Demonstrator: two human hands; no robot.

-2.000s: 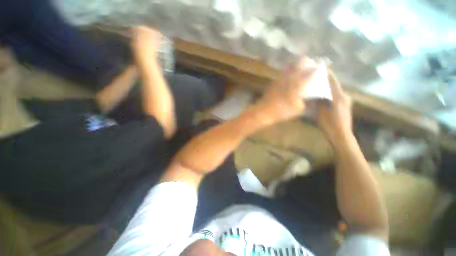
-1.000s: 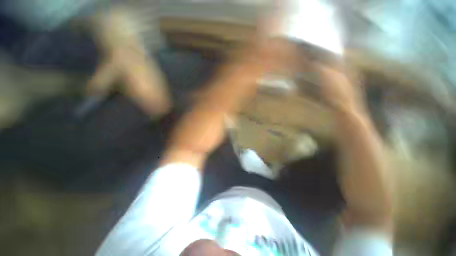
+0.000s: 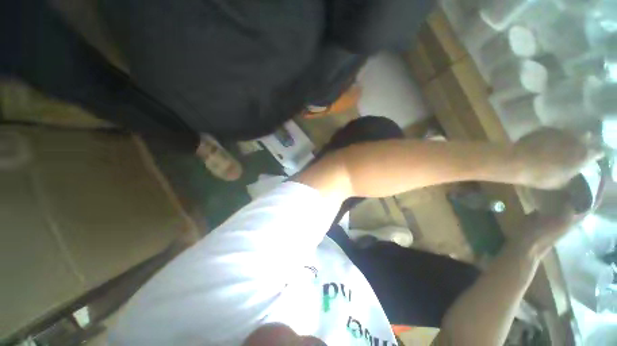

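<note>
A white pack (image 3: 595, 180), apparently in clear film, is at the right side of the view over the table edge. My left hand (image 3: 551, 159) is on its upper side, with the fingers closed at its end. My right hand (image 3: 556, 223) grips it from below. The pack's near side is in shadow and partly hidden by my hands. The film and exact finger contacts are blurred.
Many white packs (image 3: 526, 76) crowd the table at right, behind a brown cardboard edge (image 3: 467, 84). A person in dark clothes (image 3: 223, 61) is at upper left. A large carton (image 3: 74, 216) stands at left. A white printed box (image 3: 287, 143) lies low.
The view has swung, so my hands and the pack now appear farther right. The neighbour's hands have left view. The carton at left and the printed box have come into view.
</note>
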